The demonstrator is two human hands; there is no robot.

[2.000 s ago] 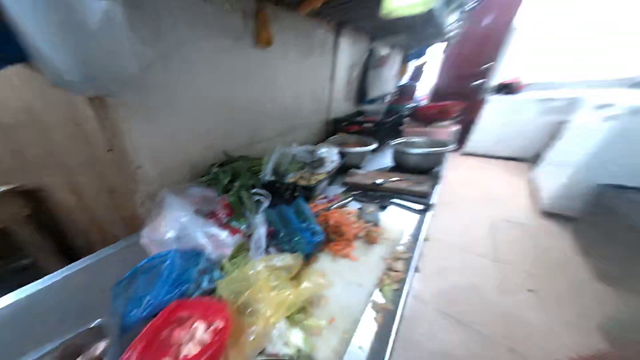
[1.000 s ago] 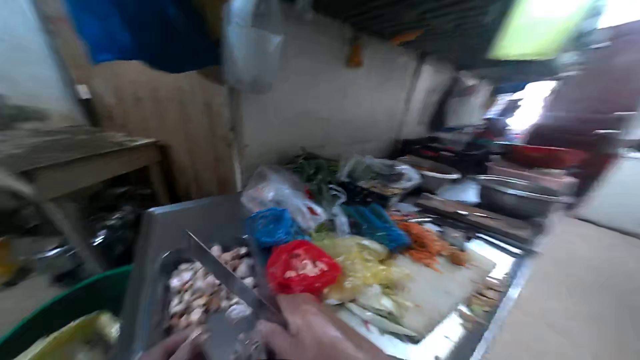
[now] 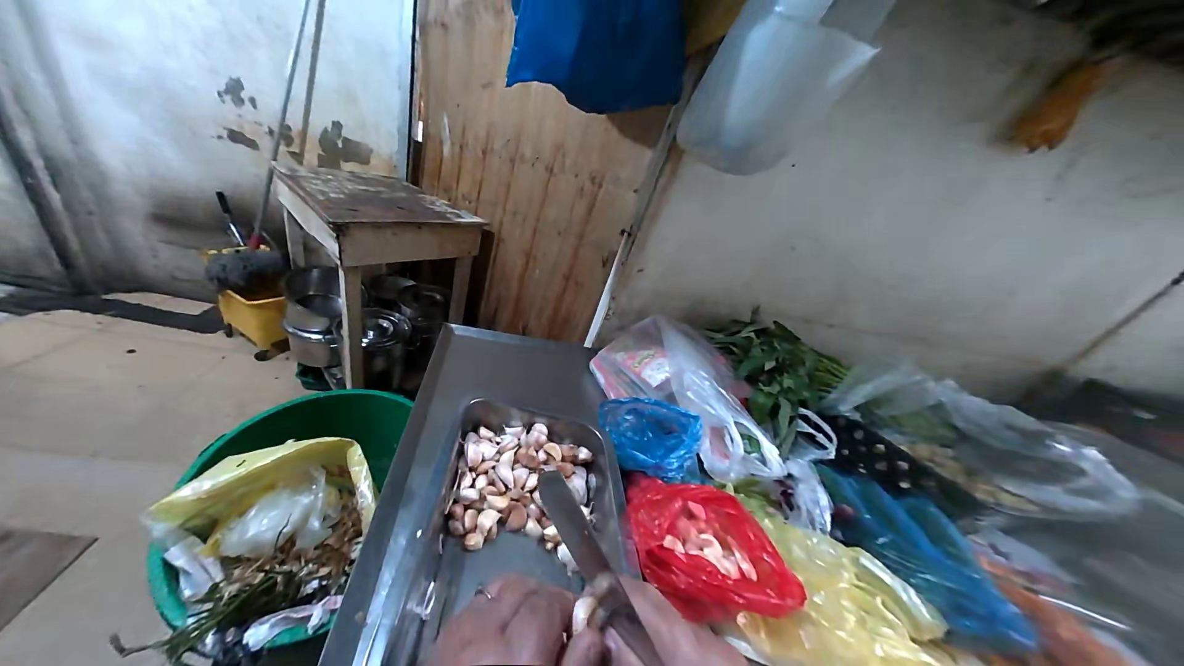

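Note:
My right hand (image 3: 671, 629) is shut on a knife (image 3: 578, 532), whose blade points up and left over a metal tray (image 3: 499, 564). Beside it, at the tray's near end, my left hand (image 3: 509, 624) holds a garlic clove (image 3: 585, 612) against the knife, the fingertips partly hidden. Unpeeled garlic cloves (image 3: 504, 481) fill the far part of the tray. Right of the tray lies an open red plastic bag (image 3: 768, 578) with peeled cloves (image 3: 708, 546) in it.
A green tub (image 3: 268, 421) with plant scraps stands left of the steel counter (image 3: 518, 356). Blue (image 3: 652, 439), clear and yellow plastic bags (image 3: 832, 592) and leafy greens (image 3: 777, 370) crowd the right. Behind are a wooden table (image 3: 379, 199) and metal pots (image 3: 314, 305).
The view has swung left and down. Both hands and the knife, not seen two seconds ago, are over the garlic tray, and a clove now shows between the left fingers and the knife.

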